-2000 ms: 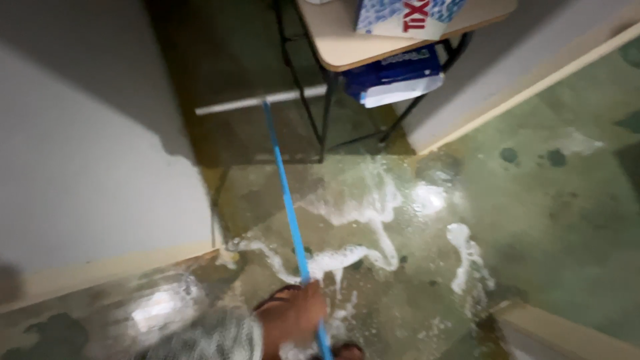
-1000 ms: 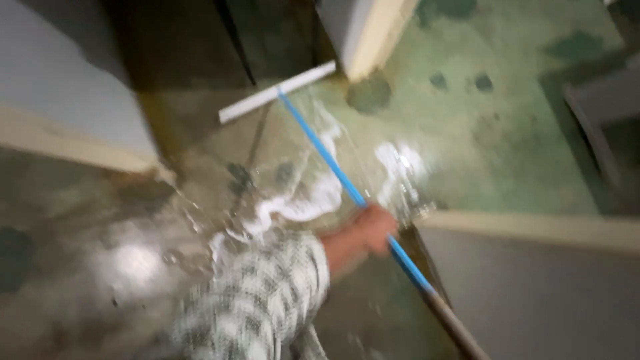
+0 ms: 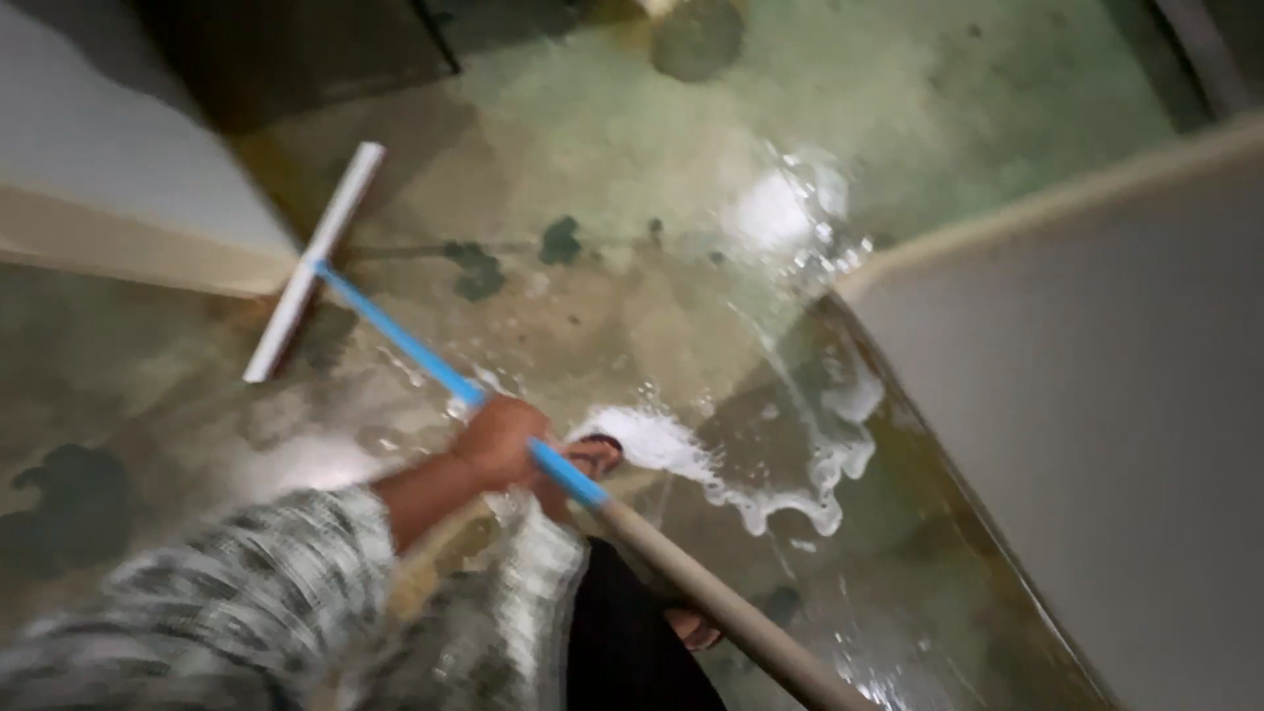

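Note:
My left hand (image 3: 502, 441), reaching in from the lower left in a patterned sleeve, is closed around the blue upper section of a floor squeegee's pole (image 3: 413, 348). The squeegee's long white head (image 3: 314, 262) lies slantwise at the left, near a wall corner. Below my left hand the pole continues as a beige shaft (image 3: 731, 602) and leaves the view at the bottom. My right hand is out of view. White suds (image 3: 652, 441) and water lie on the wet greenish floor, beside my foot (image 3: 595, 452).
A pale wall with a beige base (image 3: 128, 242) ends in a corner at the left. Another wall (image 3: 1076, 375) stands at the right, its corner near a wet patch with glare. A dark thin leg (image 3: 436, 38) stands at the top. My other foot (image 3: 694, 628) is partly hidden by the pole.
The squeegee's head has swung from the upper middle to the left, by the wall corner. My left hand stays on the pole. The view has turned strongly, and the small table is out of sight.

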